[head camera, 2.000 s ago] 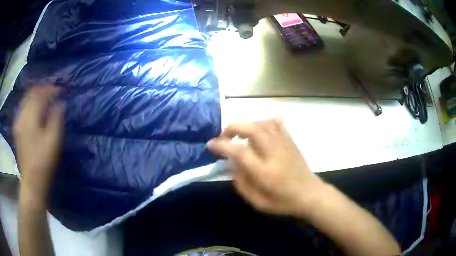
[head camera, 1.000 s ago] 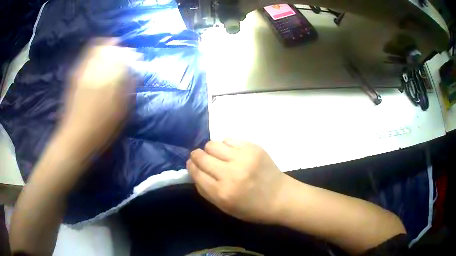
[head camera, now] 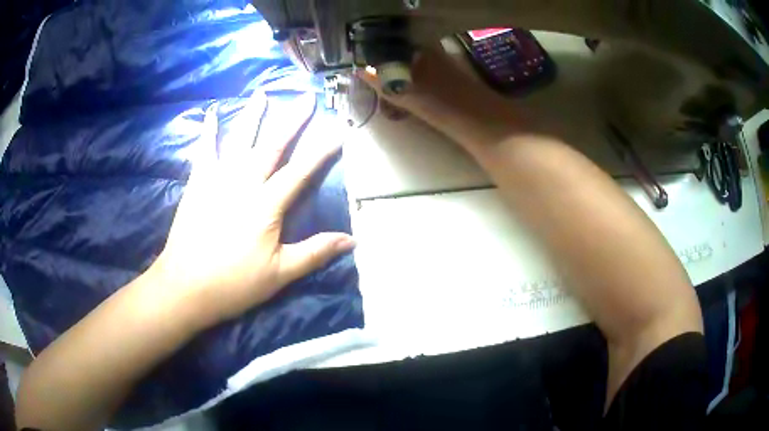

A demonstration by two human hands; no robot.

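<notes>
A shiny navy quilted panel (head camera: 93,210) lies on the left of the table, its right edge running up to the presser foot (head camera: 335,91). A pale strip (head camera: 295,358) borders its front edge. My left hand (head camera: 244,198) lies flat on the panel with fingers spread, fingertips near the needle area under the bright lamp. My right hand (head camera: 434,84) reaches up behind the sewing machine head (head camera: 337,34); the head partly hides it, and its fingers cannot be read clearly.
A dark phone (head camera: 510,61) with a lit screen lies on the machine bed. A slim reddish tool (head camera: 645,175) and black-handled scissors (head camera: 723,175) lie to the right. The machine arm (head camera: 658,50) spans the top. Navy cloth with a pale edge hangs at the lower right.
My left hand has moved right and now rests spread on the panel. My right hand has left the panel's front edge and gone up behind the machine head. The view has shifted slightly.
</notes>
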